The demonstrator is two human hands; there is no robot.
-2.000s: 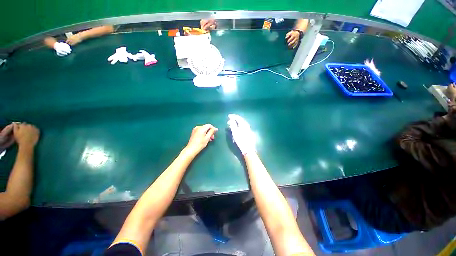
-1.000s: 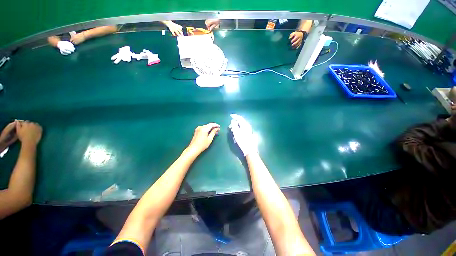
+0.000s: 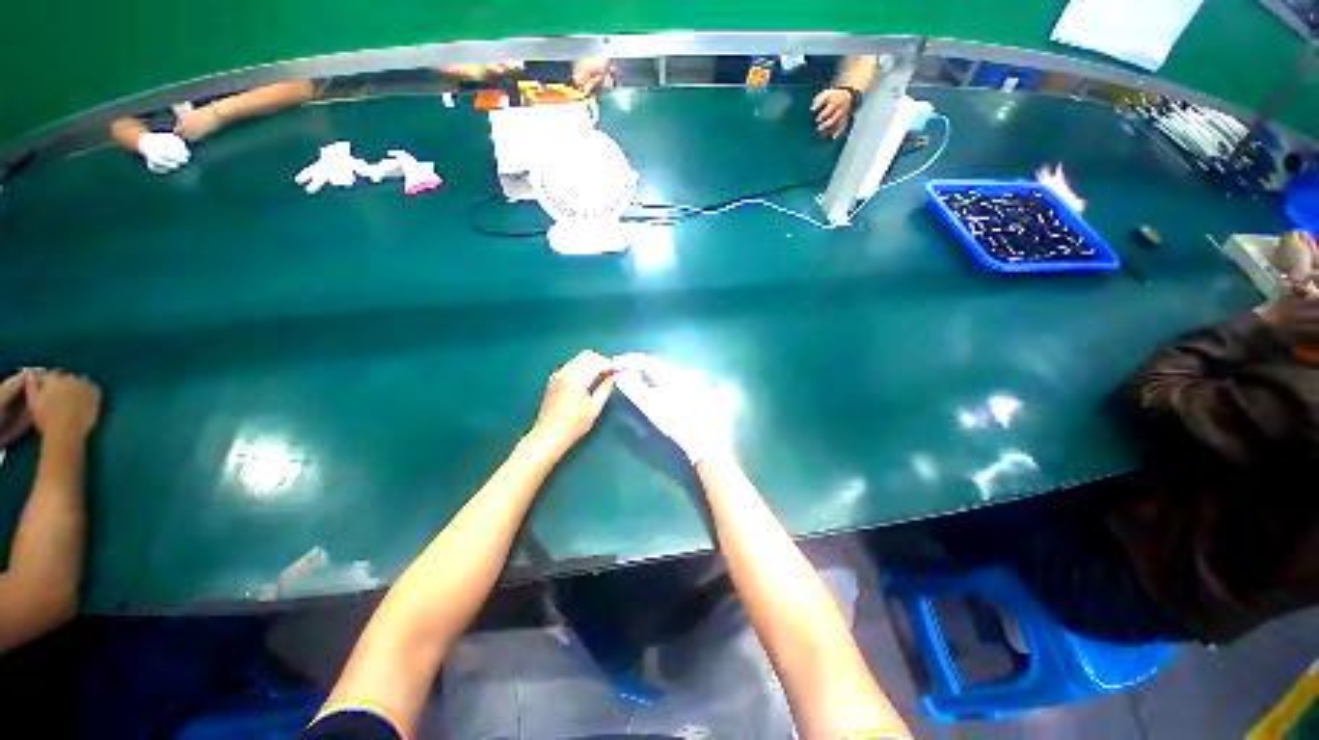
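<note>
My left hand (image 3: 576,396) is bare and rests on the green bench top (image 3: 376,362) with its fingers curled. My right hand (image 3: 677,408) wears a white glove, washed out by glare, and its fingertips meet those of my left hand. A small dark and reddish spot shows between the fingertips; I cannot tell if it is a held thing or a shadow. The palms and the undersides of the fingers are hidden.
Across the bench lie white gloves (image 3: 333,166), a white fan (image 3: 583,177) by a pale box (image 3: 524,142), cables, a pale post (image 3: 872,145) and a blue parts tray (image 3: 984,263). Other people's arms rest left, right and opposite. A blue stool (image 3: 940,665) stands below right.
My right hand has moved left and its fingertips now meet my left hand's; before, a gap lay between them. The view has shifted slightly. Hands opposite, near the box, have moved.
</note>
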